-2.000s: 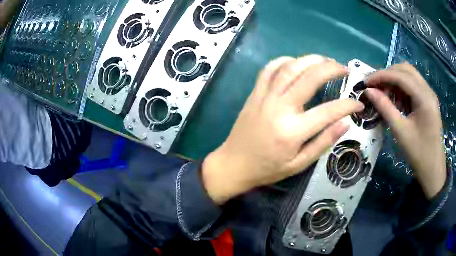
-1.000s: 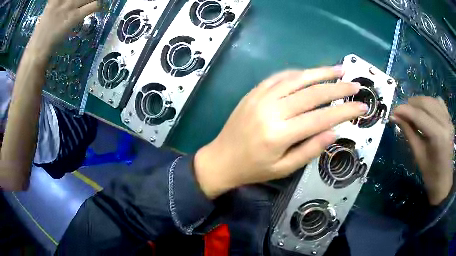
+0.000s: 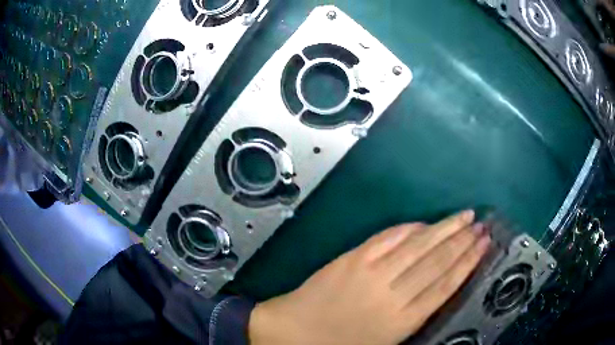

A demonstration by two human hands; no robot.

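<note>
A silver-grey three-bore housing (image 3: 533,269) lies at the lower right, partly cut off by the bottom edge and slightly blurred. My left hand (image 3: 377,283) reaches in from the bottom centre, palm down, fingers together and stretched out. Its fingertips touch or lie just beside the housing's upper left side; I cannot tell whether it grips. Coils or rings show inside the housing's end bore. My right hand is not in view.
Two more housings lie at the left, one at centre left (image 3: 307,151) and one beyond it (image 3: 150,124). A blister tray (image 3: 50,87) lies far left, another tray (image 3: 583,249) at right. Linked plates (image 3: 556,40) run along the top right.
The view has shifted, so the waiting housings appear larger and the worked housing lower right. My left hand has left the bore for the housing's side. My right hand and the other person's arm have left view.
</note>
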